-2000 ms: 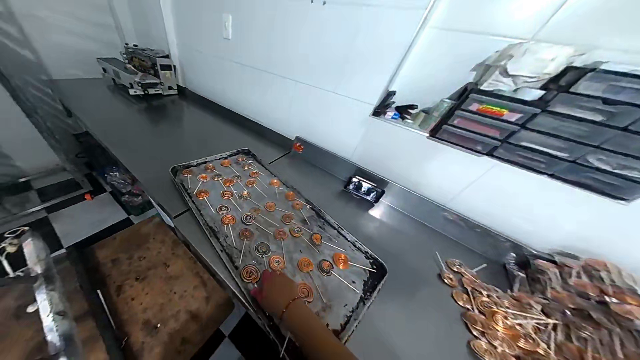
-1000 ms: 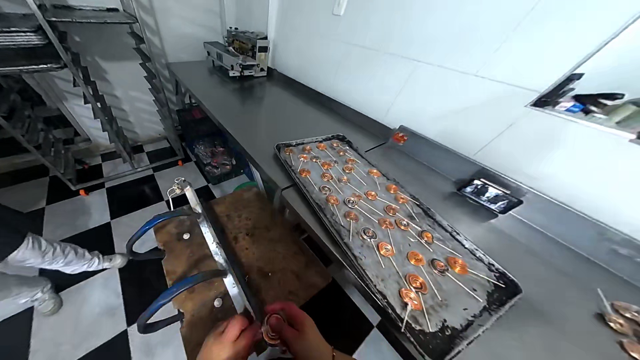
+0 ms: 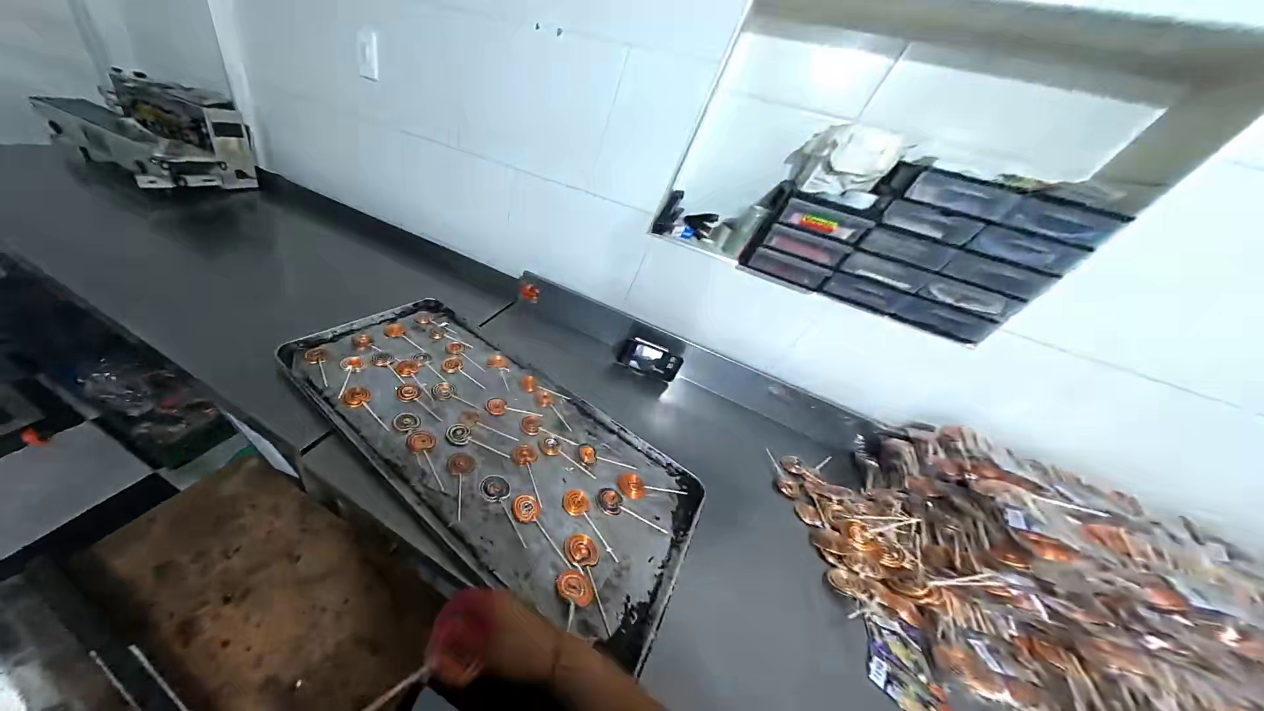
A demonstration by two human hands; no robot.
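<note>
My right hand [image 3: 518, 632], blurred by motion, is at the near edge of the metal baking tray [image 3: 657, 612]. Its fingers are on a lollipop [image 3: 459, 637], whose pale stick points down to the left. My left hand is out of the picture. On the tray lie many orange and dark spiral lollipops on white sticks; an orange one [image 3: 574, 589] is nearest my hand.
A large pile of lollipops [image 3: 1047, 563] covers the counter at right. A phone [image 3: 649, 357] leans against the backsplash. A brown-stained board [image 3: 247, 583] is at lower left. Clear-fronted drawers [image 3: 908, 247] fill a wall niche; a machine [image 3: 163, 133] stands far left.
One second ago both my hands were together beside the stained board; now only the right shows, at the tray's near edge. The view has swung right.
</note>
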